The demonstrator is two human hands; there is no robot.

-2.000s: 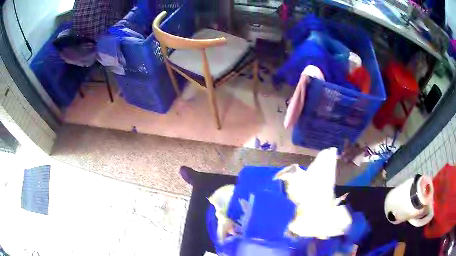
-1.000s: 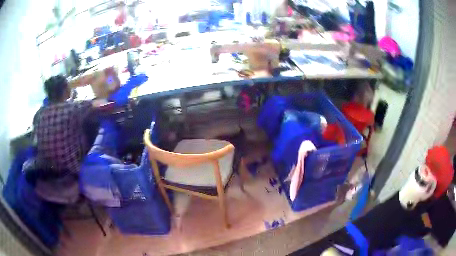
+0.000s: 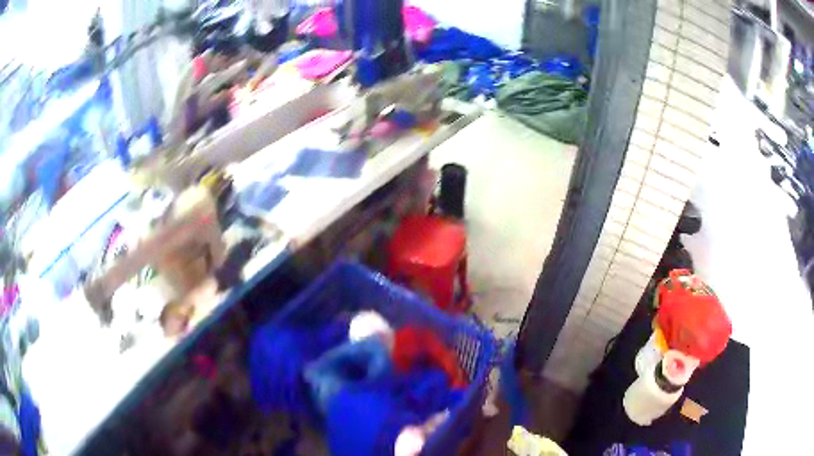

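Note:
No hand shows in this frame. Nearest in front, at the lower right, is the black-covered table (image 3: 734, 392). On it stand a cream-white thermal jug (image 3: 647, 396) with a dark band and a crumpled red plastic bag (image 3: 692, 321) behind it. A small tan piece (image 3: 693, 410) lies beside the jug. Bits of blue cloth (image 3: 656, 449) show at the bottom edge, cut off. A pale yellow-white piece (image 3: 535, 443) shows at the bottom edge too. The picture is blurred.
A blue plastic crate (image 3: 473, 343) holding blue and red cloth is at lower centre. A red stool (image 3: 428, 254) stands behind it. A tiled pillar (image 3: 643, 178) rises beside the table. A long white sewing bench (image 3: 357, 191) runs at left. Green cloth (image 3: 544, 102) lies on the floor.
The view has swung up and to the right. The work pile on the table, the wooden chair and the seated person have left the picture. The pillar and floor heap have come into view.

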